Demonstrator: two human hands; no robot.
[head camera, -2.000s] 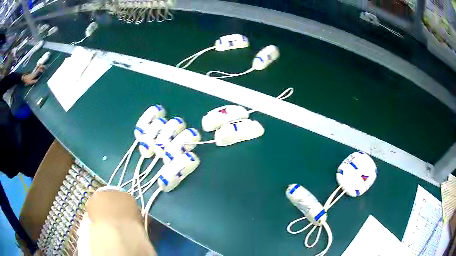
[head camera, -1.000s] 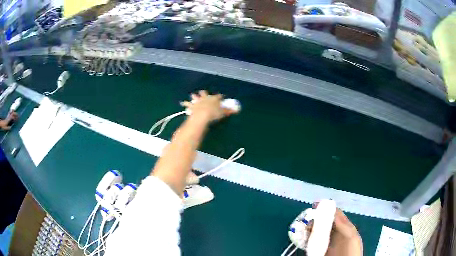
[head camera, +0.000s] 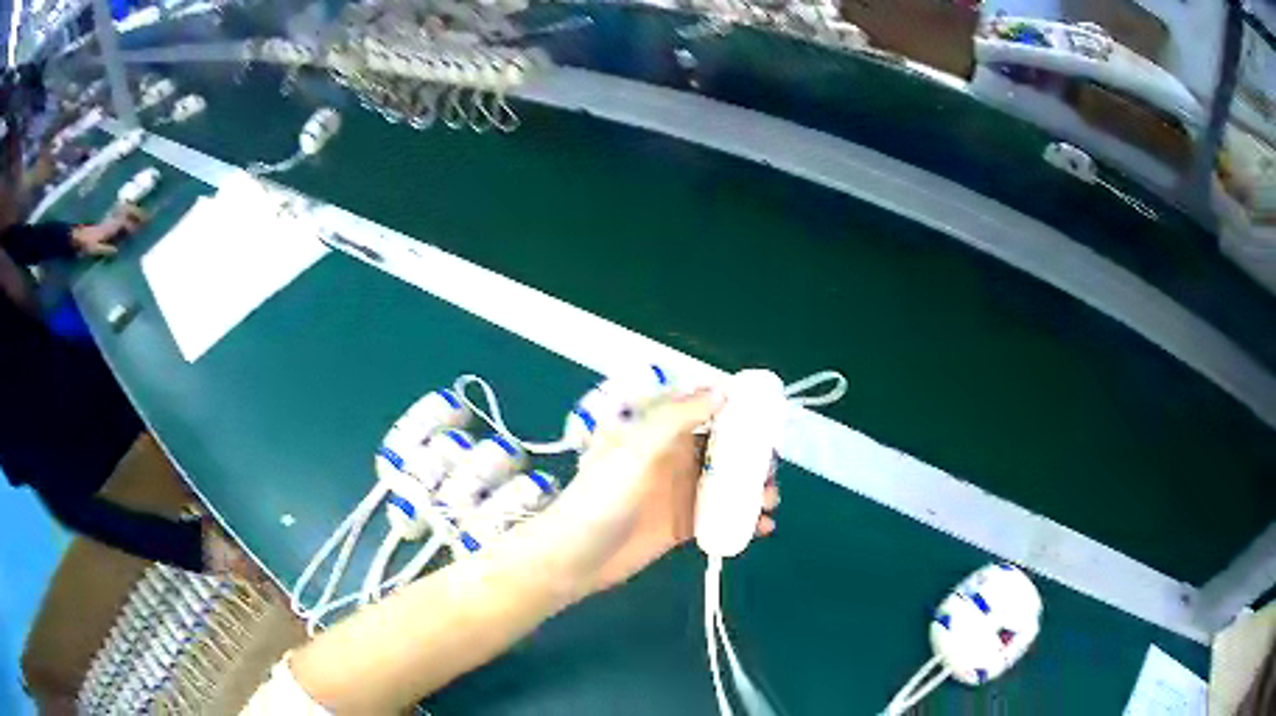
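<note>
My left hand (head camera: 658, 483) reaches in from the lower left over the bench. It is shut on a long white item (head camera: 739, 469), held roughly upright, with its white cord hanging down. Another white item with blue marks (head camera: 585, 420) shows partly behind my hand. A cluster of long white items (head camera: 427, 427) with blue marks lies left of my hand, their cords trailing towards the bench's front edge. A round white item (head camera: 987, 625) with blue marks and a red mark lies at the right. My right hand is not in view.
A pale metal rail (head camera: 924, 476) separates the bench from the green conveyor (head camera: 896, 294). A carton (head camera: 84, 609) of items stands at lower left, with another person's arms beyond. Paper lies at left (head camera: 210, 273) and lower right (head camera: 1168, 688). Looped items hang at the back.
My left hand has come back from the conveyor to above the bench and now holds a long item. The two items on the nearby conveyor are gone from there. My right hand has left the picture.
</note>
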